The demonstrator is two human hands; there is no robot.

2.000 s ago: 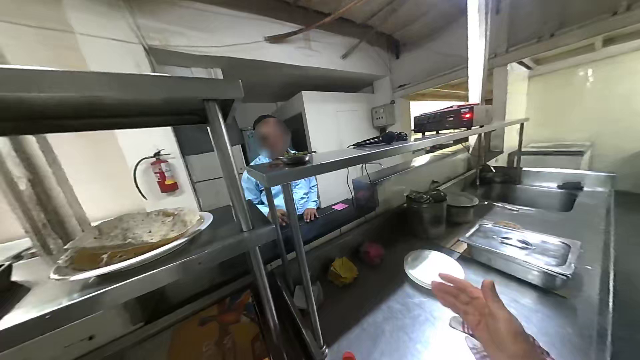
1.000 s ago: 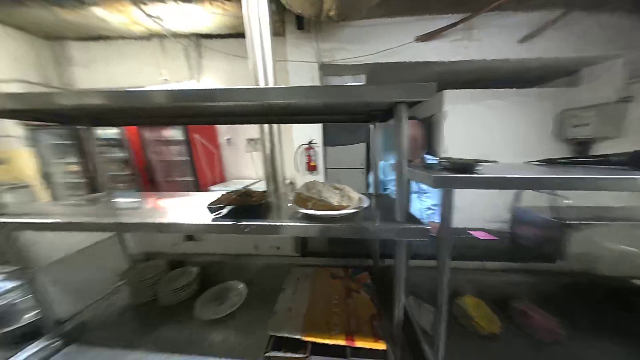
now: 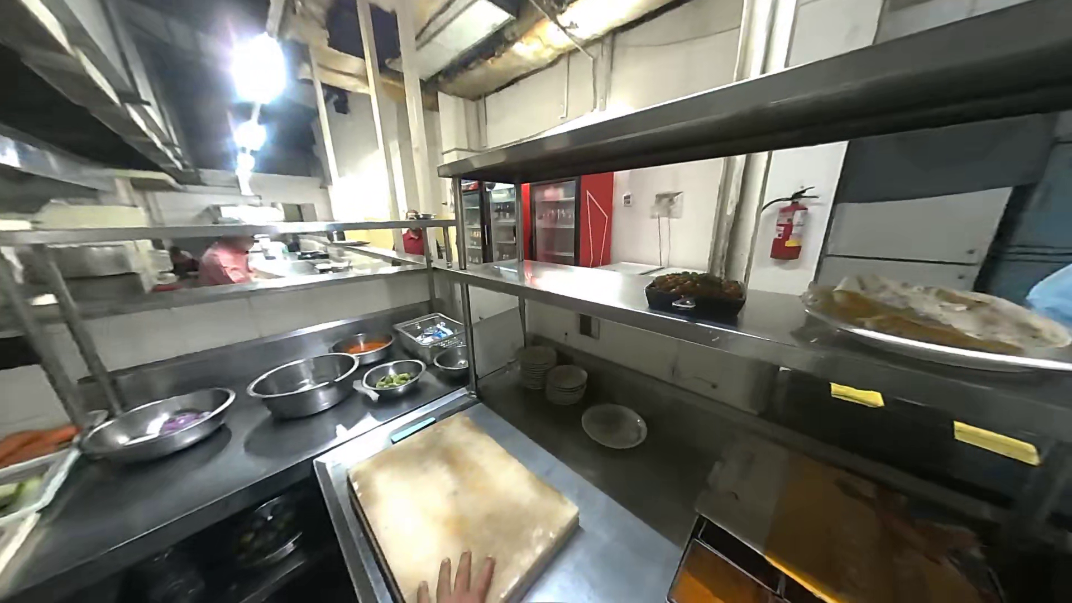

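My left hand (image 3: 459, 579) shows at the bottom edge, fingers spread, resting on or just over a thick, worn white slab (image 3: 461, 494) that looks like a cutting board. Nothing is held in its visible fingers; the palm is cut off by the frame. The slab lies on a steel counter (image 3: 611, 557), with a small teal-coloured item (image 3: 413, 430) by its far edge. Left of it are steel bowls: one with chopped purple onion (image 3: 159, 425), a deeper one (image 3: 304, 385), and one with green pieces (image 3: 394, 379). My right hand is out of view.
A steel shelf (image 3: 578, 289) crosses ahead, bearing a dark dish of food (image 3: 695, 295) and a plate with flatbread (image 3: 938, 322). Beneath stand stacked plates (image 3: 538, 367) and a single plate (image 3: 614, 425). At right is an orange-and-brown panel (image 3: 846, 519). A person in red (image 3: 226, 261) is far left.
The view has swung far left, from the sink side to the bowls. The right hand seen two seconds ago is out of view; my left hand now shows at the white slab.
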